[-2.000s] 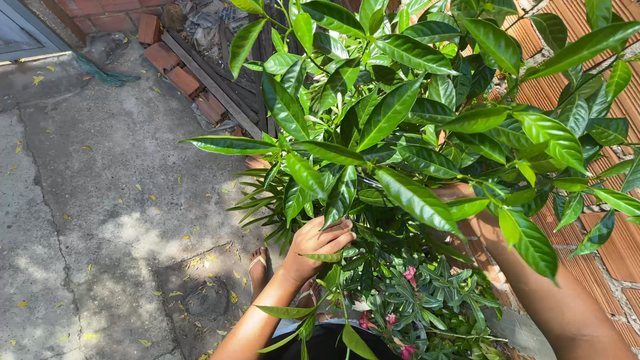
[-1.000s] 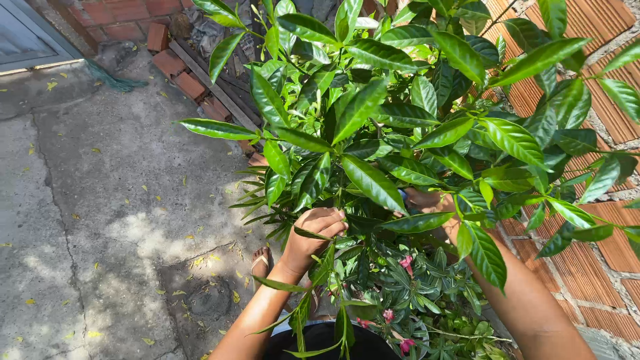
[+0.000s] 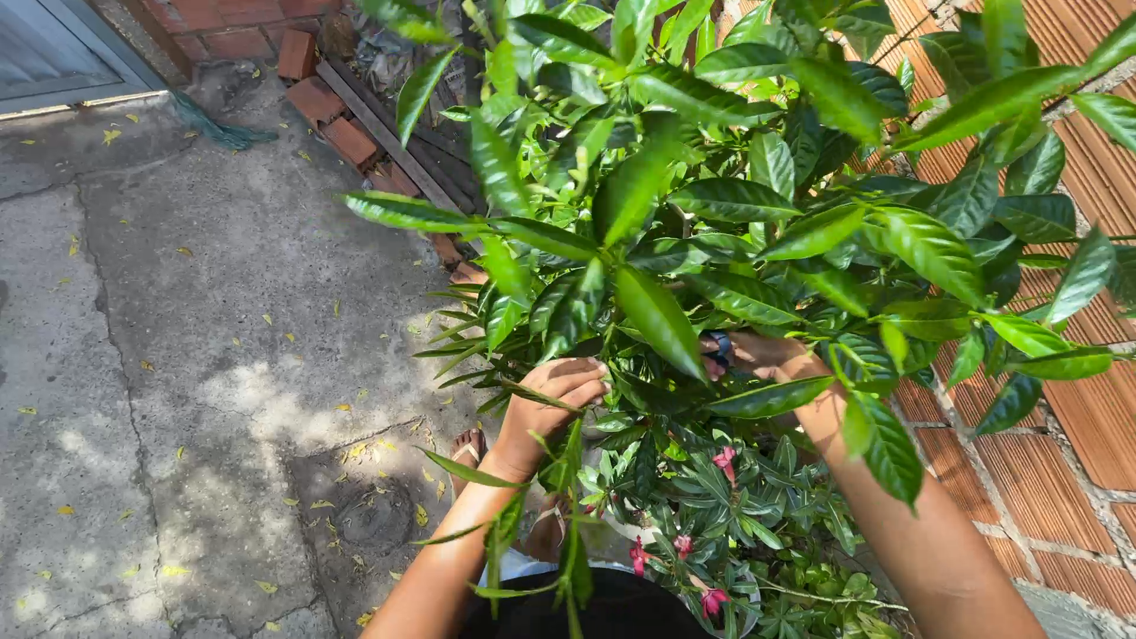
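A leafy green shrub [image 3: 657, 319] with long glossy leaves fills the middle and right of the view. My left hand [image 3: 559, 395] is closed at its lower left side, gripping a leafy stem [image 3: 568, 479] whose narrow leaves hang down over my forearm. My right hand [image 3: 754, 355] reaches in among the leaves from the right, its fingers around a dark blue handled tool [image 3: 721, 351]; the rest of the tool is hidden by foliage. Below both hands grows a lower plant with pink flowers [image 3: 726, 461].
A brick wall [image 3: 1021, 470] runs along the right. Loose bricks [image 3: 351, 142] and a wooden plank [image 3: 390, 133] lie beyond the shrub. Cracked concrete ground [image 3: 240, 293] with fallen leaves spreads on the left, near a metal door [image 3: 67, 49]. A sandalled foot [image 3: 468, 448] shows below.
My right hand was largely hidden by leaves two seconds ago; it and the blue tool now show more. The upper leaves have shifted. My left hand has stayed near the same stems.
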